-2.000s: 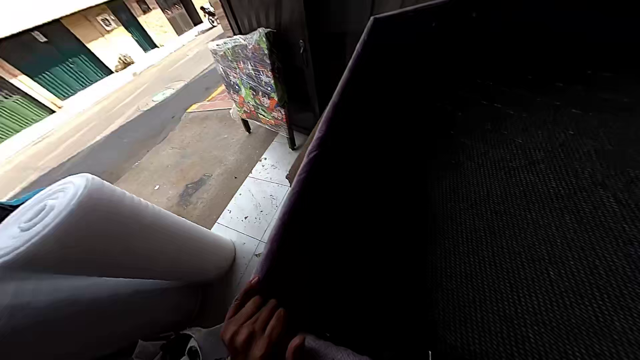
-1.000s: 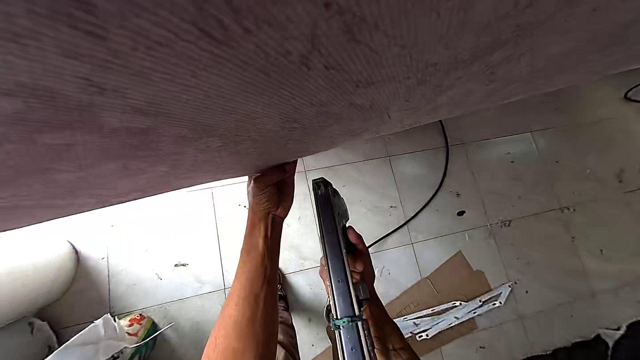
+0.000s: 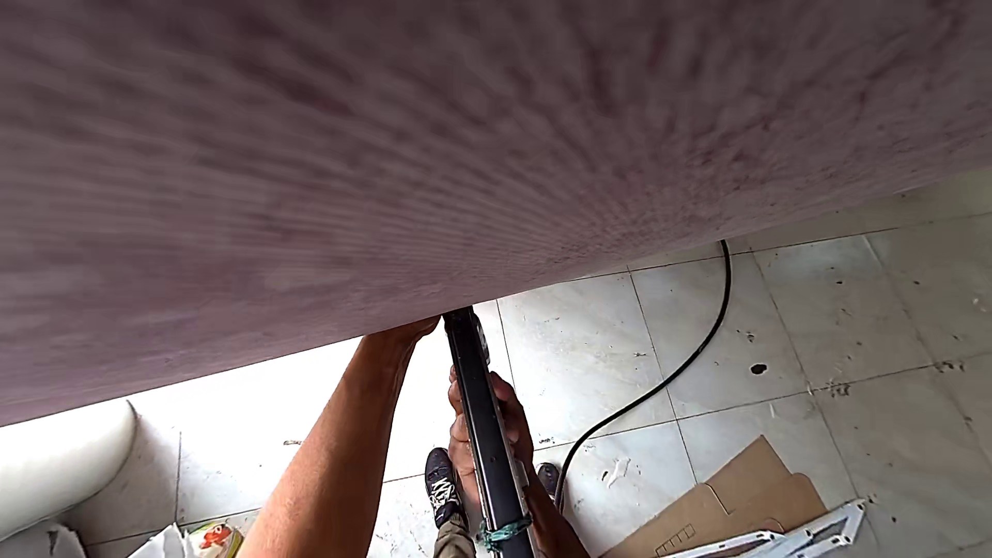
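Note:
A large panel covered in purple-grey ribbed fabric (image 3: 465,170) fills the upper part of the head view. My left hand (image 3: 407,329) reaches up to its lower edge, the fingers mostly hidden behind the fabric. Just right of it, my right hand (image 3: 496,411) grips a long black pneumatic staple gun (image 3: 480,403), its front end at the panel's lower edge. Green string or tape (image 3: 505,532) is tied around the tool's body. A black hose (image 3: 666,380) curves over the floor at the right.
White floor tiles (image 3: 589,341) lie below. A cardboard piece (image 3: 728,504) and white metal brackets (image 3: 806,535) are at the lower right. At the lower left are a white foam roll (image 3: 70,457) and a printed plastic bag (image 3: 213,539). My shoe (image 3: 442,484) stands below the tool.
The view has swung from the panel's dark side to its fabric side. Since one second ago, the staple gun's front end has come up to the panel's edge, beside my left hand.

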